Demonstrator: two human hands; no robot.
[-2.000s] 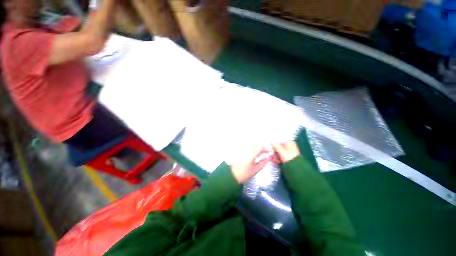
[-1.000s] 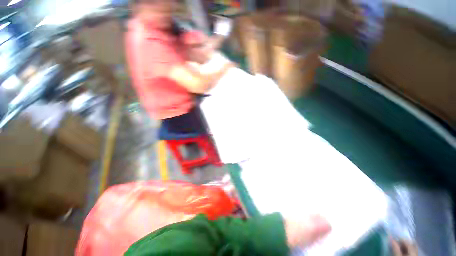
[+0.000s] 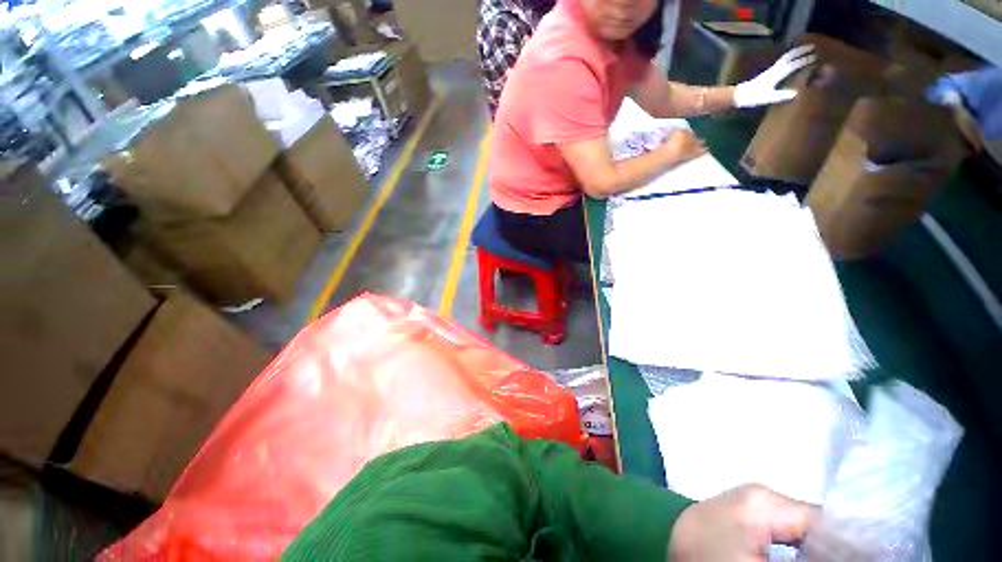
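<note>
My left hand (image 3: 749,525), at the end of a green sleeve, is at the bottom right with its fingers closed on the edge of a clear, crinkly bubble bag (image 3: 895,467). What is inside the bag cannot be made out. A bright white sheet or bag (image 3: 731,434) lies on the green bench just beyond my left hand. A larger stack of white sheets (image 3: 725,285) lies farther along the bench. My right hand is not in view.
A red plastic bag (image 3: 363,406) bulges beside my left arm. A worker in a pink shirt (image 3: 549,132) sits on a red stool (image 3: 522,291), one hand in a white glove. Brown cartons (image 3: 890,176) stand on the conveyor. Large cartons (image 3: 231,187) stand on the floor at left.
The view has swung left, showing more floor and cartons. The clear bag now shows at my left hand. My right hand has left the picture. The other worker's gloved hand is raised towards the cartons.
</note>
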